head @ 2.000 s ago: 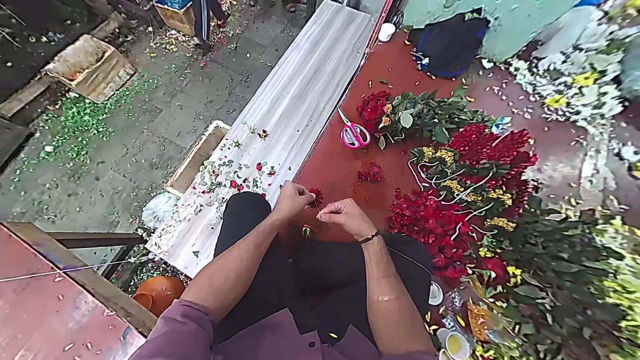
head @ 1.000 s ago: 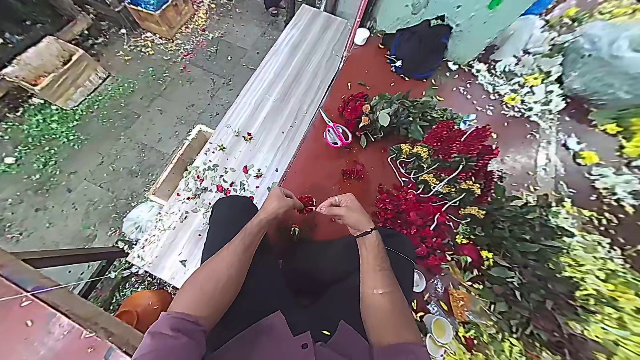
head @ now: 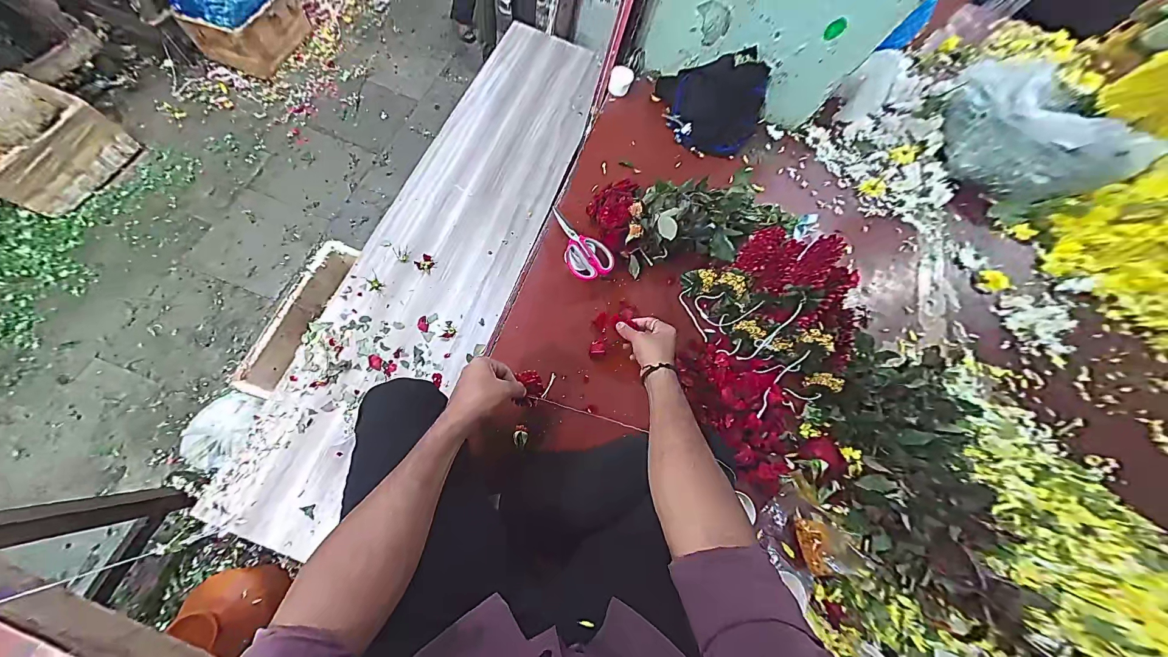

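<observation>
My left hand point(head: 486, 390) pinches a small bunch of red flowers point(head: 529, 383) above the red surface. A thin thread point(head: 593, 415) runs from this bunch toward my right forearm. With its fingertips, my right hand point(head: 650, 341) is at a small pile of loose red petals or blooms point(head: 602, 333); whether one is gripped is hard to tell. Pink-handled scissors point(head: 587, 255) lie beyond that pile. Red flower bunches with yellow blossoms and white strings point(head: 766, 319) are to the right of my right hand. A small rosebud point(head: 520, 436) is below the held bunch.
A pale wooden board point(head: 493, 164) strewn with petals runs along the left. Leafy stems point(head: 703, 214) and a dark cloth point(head: 721, 102) are farther back. Yellow flowers point(head: 1095, 511) and a plastic bag point(head: 1031, 128) are at right. An orange pot point(head: 233, 607) is at lower left.
My right hand has moved away from my left hand to the small red pile. My left hand still holds the red bunch. The thread between bunch and right forearm is now visible.
</observation>
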